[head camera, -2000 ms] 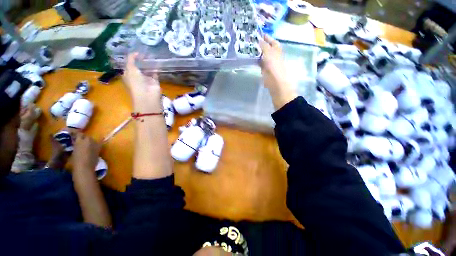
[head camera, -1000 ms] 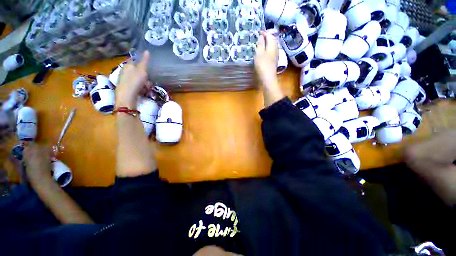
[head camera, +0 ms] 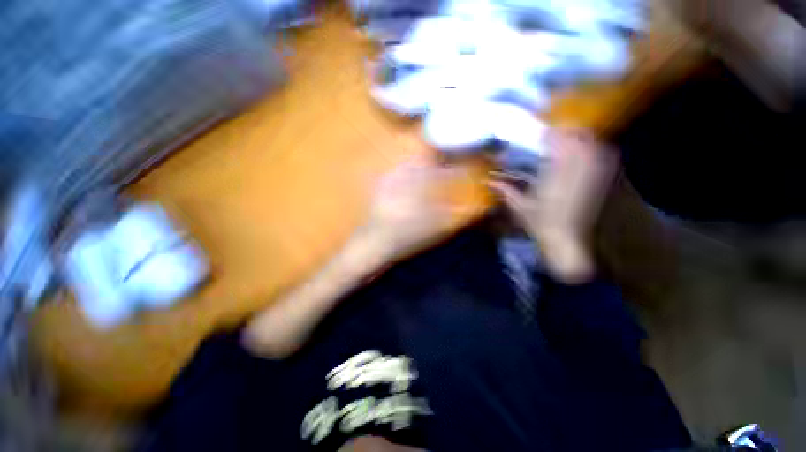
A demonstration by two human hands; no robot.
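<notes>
The view is strongly blurred. My left hand is over the table's near edge, left of the white camera bodies. Whether it holds anything cannot be told. My right hand is at the near end of the pile, beside a white and dark camera body. Its fingers are close to or touching that body, but a grip cannot be made out.
Two blurred white camera bodies lie at the left on the orange tabletop. The stack of clear trays is at the upper left. Another person's arm is at the upper right.
The view has swung to the right. My hands have left the tray stack, and both are now near the table's front edge by the pile.
</notes>
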